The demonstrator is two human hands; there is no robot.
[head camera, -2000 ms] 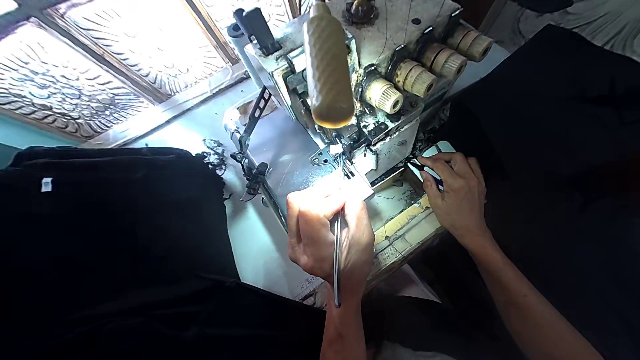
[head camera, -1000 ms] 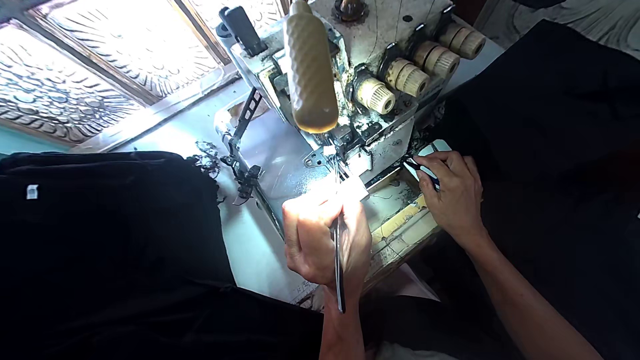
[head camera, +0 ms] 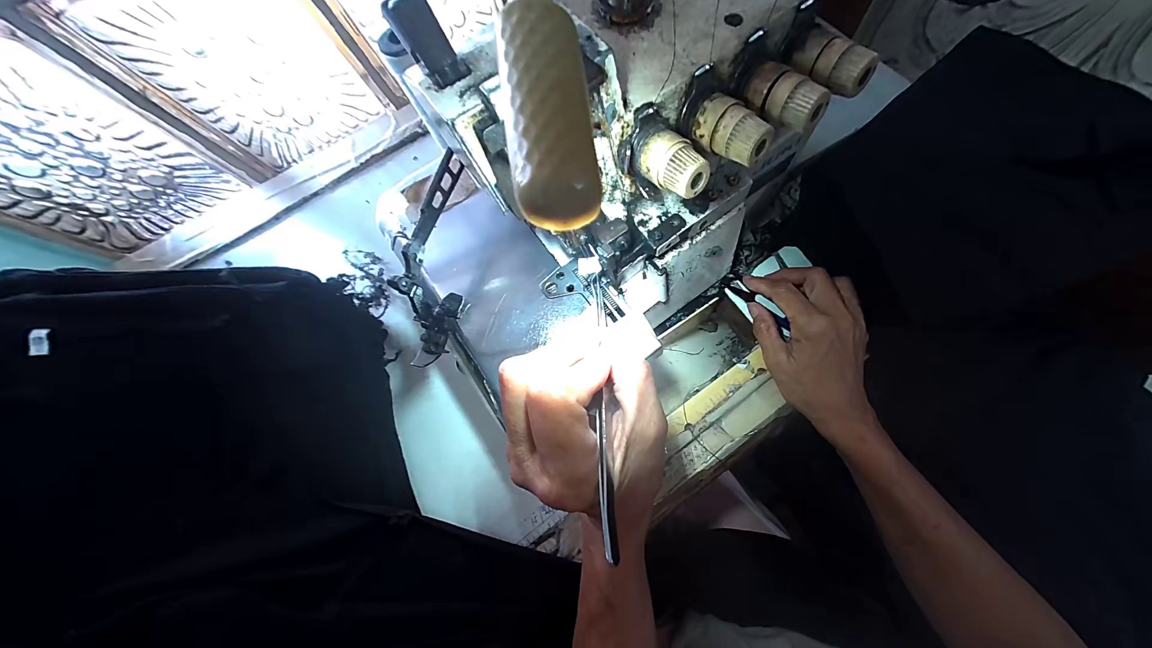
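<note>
My left hand (head camera: 585, 432) is closed on a slim pair of metal tweezers (head camera: 607, 486), whose rear end sticks out toward my wrist. Their tips point into the needle and presser-foot area of an overlock sewing machine (head camera: 702, 261), where bright glare hides the detail. My right hand (head camera: 810, 346) pinches a small dark tool (head camera: 754, 301) at the machine's lower right side; its kind is unclear. A beige textured lamp or handle (head camera: 551, 117) hangs in front of the machine head.
Black fabric (head camera: 180, 405) with a small white tag lies at the left, and more black fabric (head camera: 990, 225) at the right. Several tension dials (head camera: 670, 162) stick out from the machine. Dark thread scraps (head camera: 364, 283) lie by a black bracket arm (head camera: 436, 198). Patterned window panels (head camera: 225, 72) stand behind.
</note>
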